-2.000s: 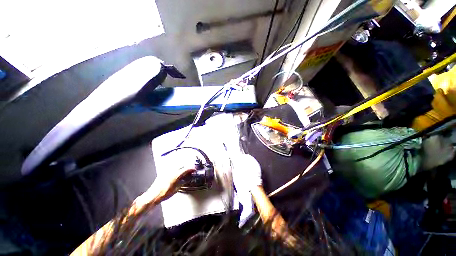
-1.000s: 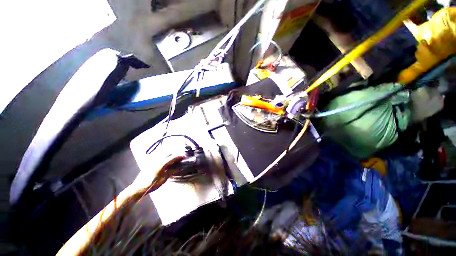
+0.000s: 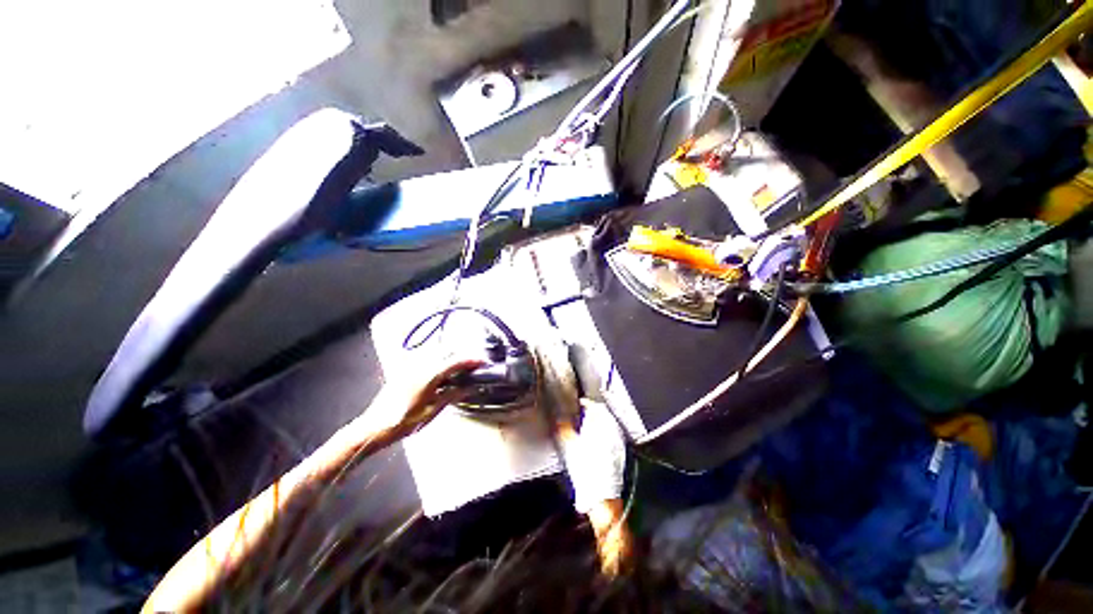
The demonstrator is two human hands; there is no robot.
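My left hand [image 3: 462, 381], bare, is closed on the dark handle of a steam iron [image 3: 506, 374]. The iron rests on flat white cloth [image 3: 473, 462] on the dark padded ironing table [image 3: 324, 381]. My right hand [image 3: 595, 456], in a white glove, reaches up from below to the cloth's right side, close to the iron. Its fingers are blurred against a narrow pale garment part [image 3: 554, 360], so its grip is unclear. More pale cloth with dark edges [image 3: 587, 342] lies beyond it.
A second iron [image 3: 677, 282] with an orange handle stands at the table's far end among hoses. A pale sleeve board [image 3: 228, 264] on a blue support arm [image 3: 491, 204] is at left. A green sack [image 3: 953, 318] and blue bundles [image 3: 815, 462] lie at right.
My right hand went out of sight one second ago and is back beside the cloth. The pale garment part that hung over the right side earlier is gone from there. My left hand still holds the iron.
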